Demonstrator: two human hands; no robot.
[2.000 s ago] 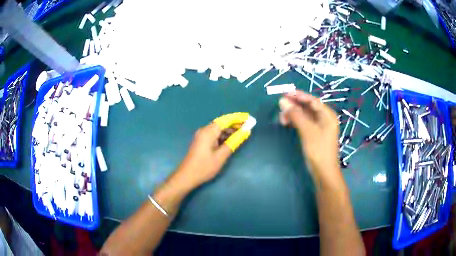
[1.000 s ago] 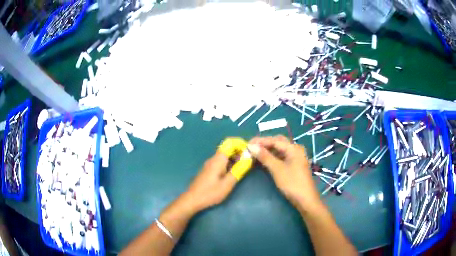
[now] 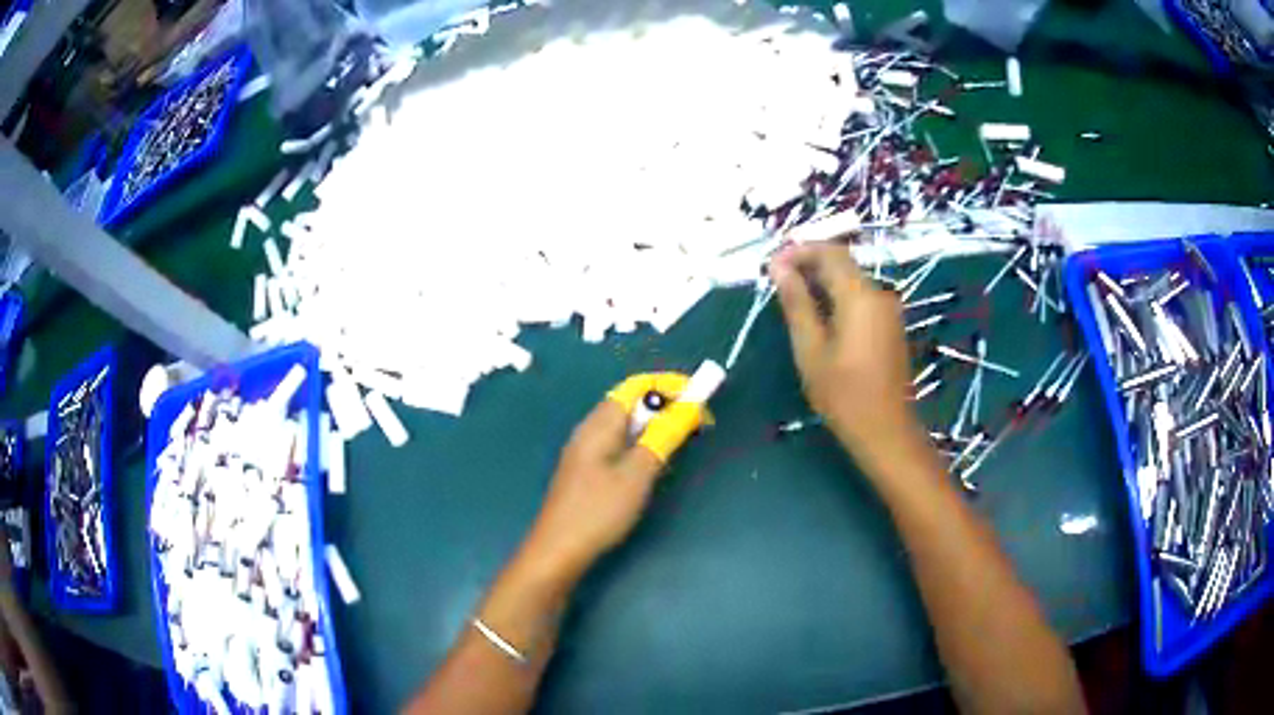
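My left hand (image 3: 657, 419), with yellow finger cots, holds a white sleeve (image 3: 704, 380) at its fingertips. A dark round end cap (image 3: 653, 401) shows end-on between its fingers. My right hand (image 3: 824, 300) has its fingertips closed on a thin pale wired stem (image 3: 750, 324), which slants down towards the open end of the sleeve. Whether the tip touches the sleeve I cannot tell. The big pile of white sleeves (image 3: 559, 168) lies beyond my hands, and the tangled wired stems (image 3: 922, 175) lie right of it.
A blue tray (image 3: 319, 517) of white capped assemblies stands at left. A blue tray (image 3: 1143, 559) of silver tubes stands at right. Loose wired stems (image 3: 978, 356) lie beside my right hand. A pale metal bar (image 3: 112, 259) crosses the upper left.
My right hand has moved from my left fingertips up and right and now holds a stem. The loose sleeve near it is no longer seen there. The view has shifted.
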